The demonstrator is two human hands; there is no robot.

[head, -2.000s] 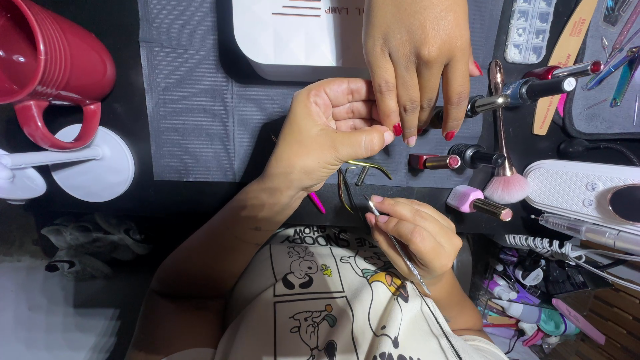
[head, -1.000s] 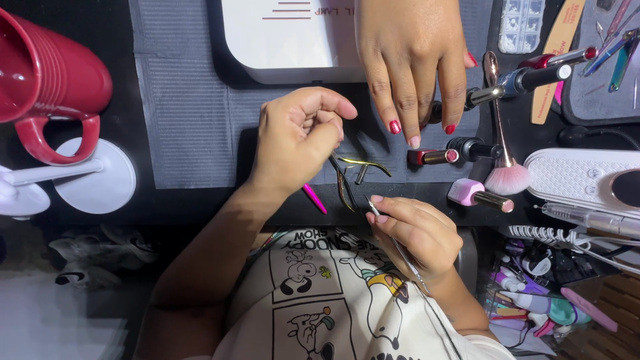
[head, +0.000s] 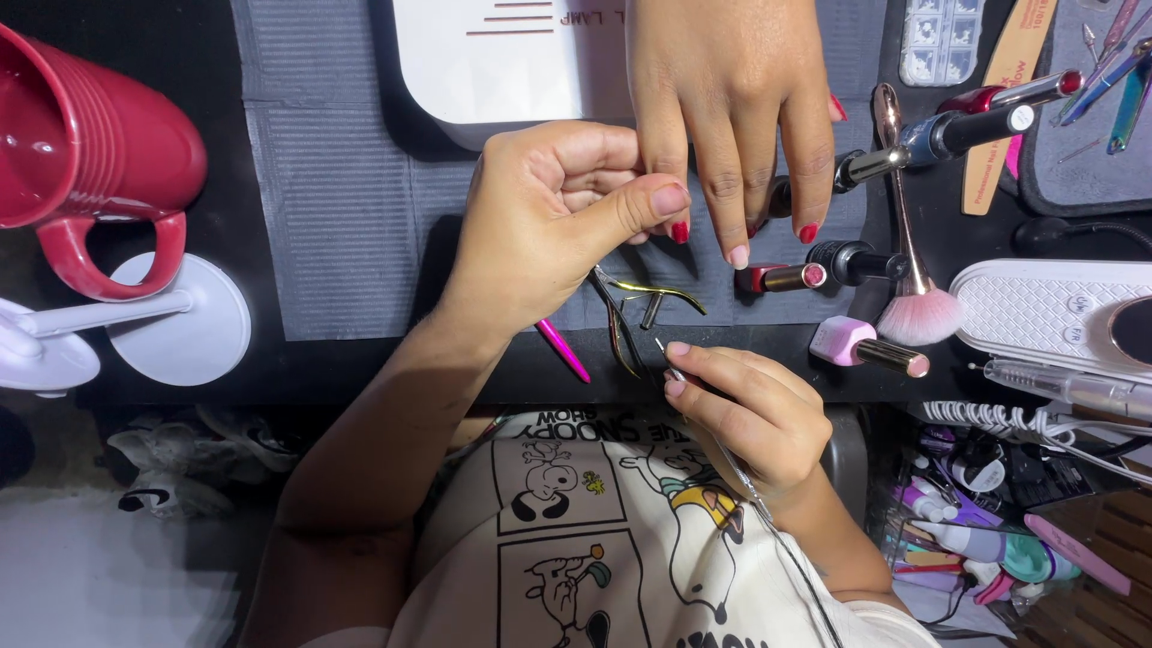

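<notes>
A co-worker's hand (head: 742, 108), with several red nails and one pale nail, reaches in from the top. My left hand (head: 558, 211) has its thumb and curled fingers around the co-worker's outer left finger, just above its red nail. Lower right, my right hand (head: 760, 409) grips a slim silver tool (head: 740, 477), its fine tip pointing up and left. Cuticle nippers (head: 621, 315) lie between my hands, beside a magenta pen-like tool (head: 562, 351). A red nail polish bottle (head: 781, 277) and a black one (head: 855, 263) are near the co-worker's fingertips.
A white nail lamp (head: 513, 67) is behind my left hand. At left are a red mug (head: 135, 135) and a white stand (head: 193, 333). To the right lie a pink polish bottle (head: 837, 340), a fluffy brush (head: 920, 315), a nail file (head: 1003, 117) and a white device (head: 1044, 306).
My left hand, apart from the co-worker's fingers one second ago, has moved to the right and taken hold of one. My right hand still grips the silver tool in much the same place.
</notes>
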